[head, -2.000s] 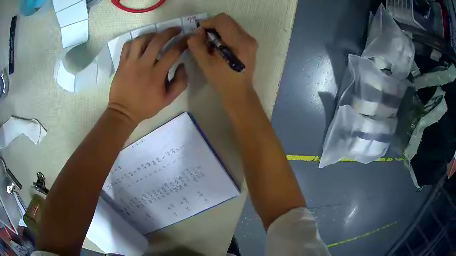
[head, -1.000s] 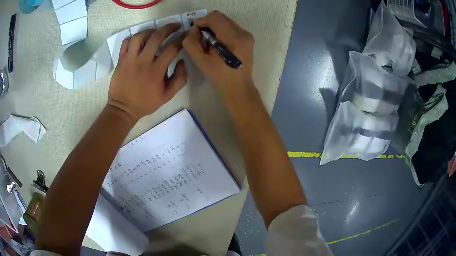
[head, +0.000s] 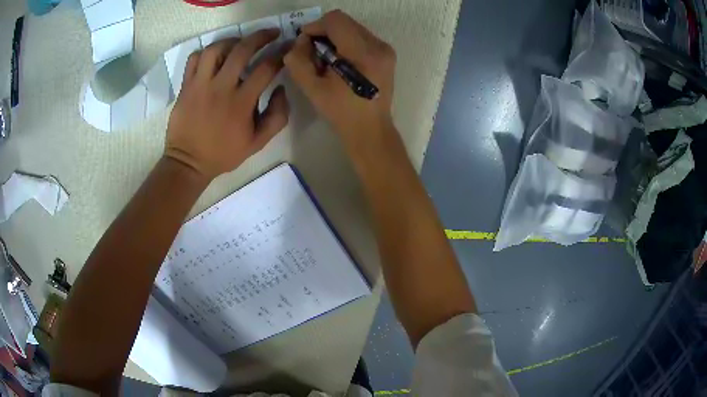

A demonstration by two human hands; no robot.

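Observation:
A white label strip (head: 128, 107) divided into rectangles curls across the desk at the upper left. My left hand (head: 221, 108) lies flat on the strip with its fingers spread, holding nothing. My right hand (head: 341, 70) grips a slim black pen (head: 349, 75), its tip at the strip's right end label, where small dark writing shows. An open notebook (head: 267, 260) with handwritten columns lies below my hands, its left page curling up.
The light desk (head: 419, 46) ends at a grey floor with yellow lines. Red scissors handles (head: 209, 1) are cut off at the top. A dark pen (head: 16, 62), white paper scrap (head: 32, 194) and bulldog clip (head: 59, 275) lie left. Clear bags (head: 570, 163) stand right.
My right hand and the pen have shifted slightly, still at the end label, and more dark marks show there. The desk things sit slightly higher in view.

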